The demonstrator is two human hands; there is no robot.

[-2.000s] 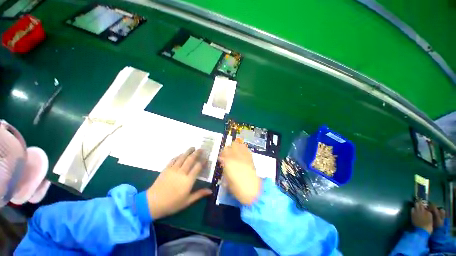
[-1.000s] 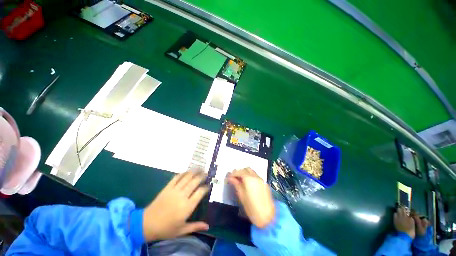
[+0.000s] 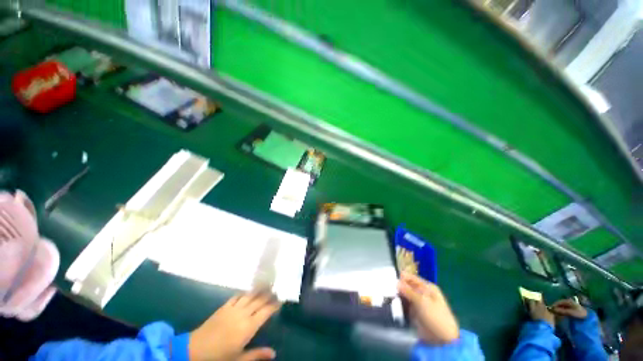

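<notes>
The tablet unit (image 3: 356, 257) is right of centre, its circuitry at the far end, its large panel looking silver-grey. It is blurred, and its near end looks lifted. My right hand (image 3: 427, 309) pinches its near right edge. My left hand (image 3: 236, 328) lies palm down with fingertips at the near edge of the white sticker sheet (image 3: 218, 243), whose grey column of strips is at the right. My left hand holds nothing visible. The blue bin (image 3: 423, 252) of tan bits is just beyond my right hand, partly hidden.
Cream strips (image 3: 151, 215) with a thin wire lie left. A small white piece (image 3: 291, 192) touches another tablet (image 3: 278, 149) at the back. Far left are a red bin (image 3: 44, 86), a thin dark tool (image 3: 67, 189) and a pink fan (image 3: 25, 257). Another person's hands (image 3: 553, 310) are at right.
My right hand has moved from above the panel to the tablet's right edge and taken hold of it. The tablet has shifted and tilted. The view has swung up, showing more green partition.
</notes>
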